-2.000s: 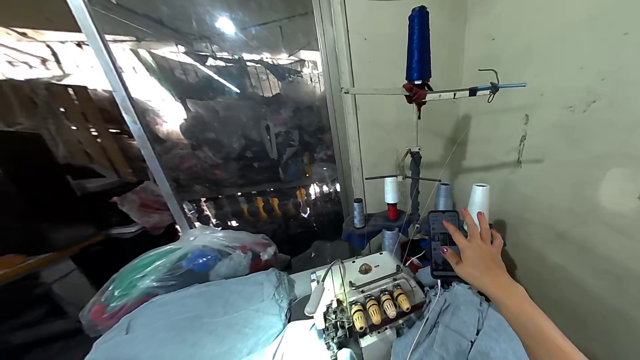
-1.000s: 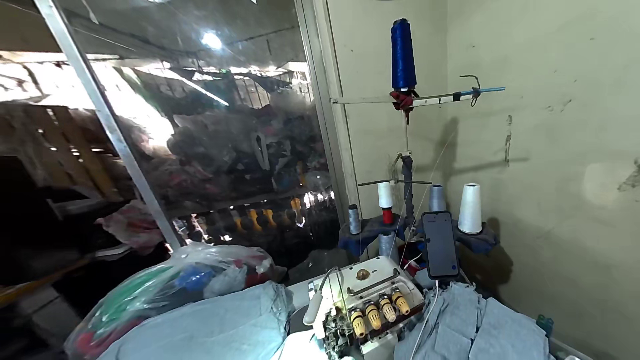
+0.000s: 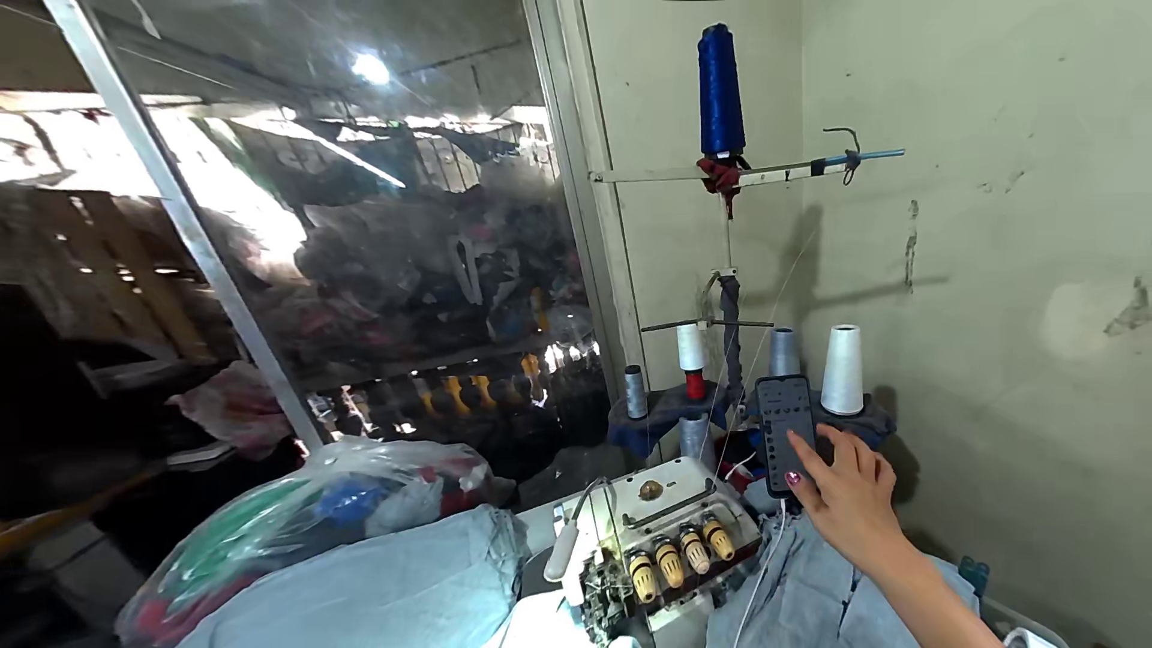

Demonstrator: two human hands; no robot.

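Observation:
My right hand reaches in from the lower right, fingers spread, its fingertips at the lower right part of a smartphone. The phone stands upright with its screen lit and a white cable running down from it. Whether a finger touches the screen I cannot tell. My left hand is out of view. Left of the phone sits an overlock sewing machine with several yellowish tension knobs. Light blue denim fabric lies below the phone, and more denim spreads left of the machine.
Behind the machine stand a white thread cone, a grey-blue cone and smaller spools. A blue thread cone tops the thread stand. At left, a clear plastic bag of coloured items lies before a metal-framed glass pane.
Two seconds ago my right hand was at the phone; one second ago it was out of view. Now it is back at the phone, whose screen has gone from dark to lit.

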